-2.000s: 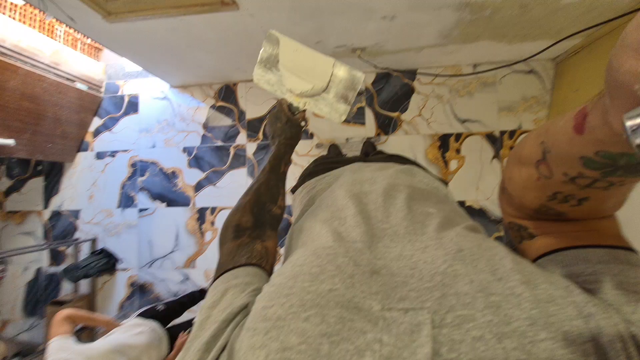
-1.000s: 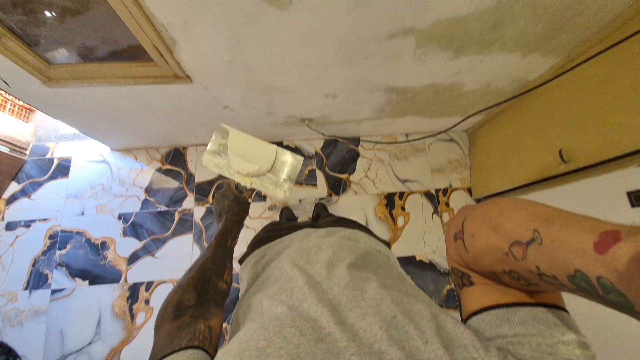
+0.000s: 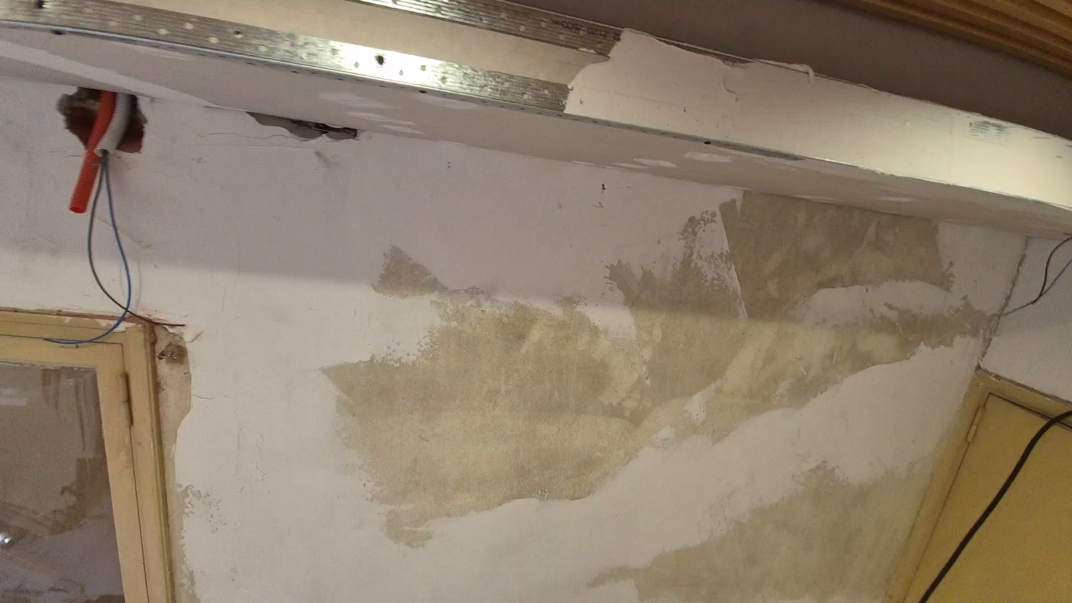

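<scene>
Neither my left hand nor my right hand shows in the head view at this moment. A wall [image 3: 276, 402] fills the view, white in part and with rough olive-beige patches [image 3: 502, 402]. Above it runs a boxed ledge with perforated metal corner beads [image 3: 469, 79] along its edges. Smooth pale plaster [image 3: 662, 84] covers the beads from the middle toward the right, and its left end is ragged. What my hands hold or touch is hidden.
A red conduit [image 3: 88, 159] and a grey conduit [image 3: 119, 121] come out of a wall hole, with thin wires hanging. A yellow-framed window [image 3: 138, 435] stands at lower left. A yellow door [image 3: 1013, 477] and a black cable [image 3: 997, 502] are at lower right.
The view has swung up from the tiled floor to the upper wall and ledge. Both arms and the plaster-laden metal tool by my left hand have left the view.
</scene>
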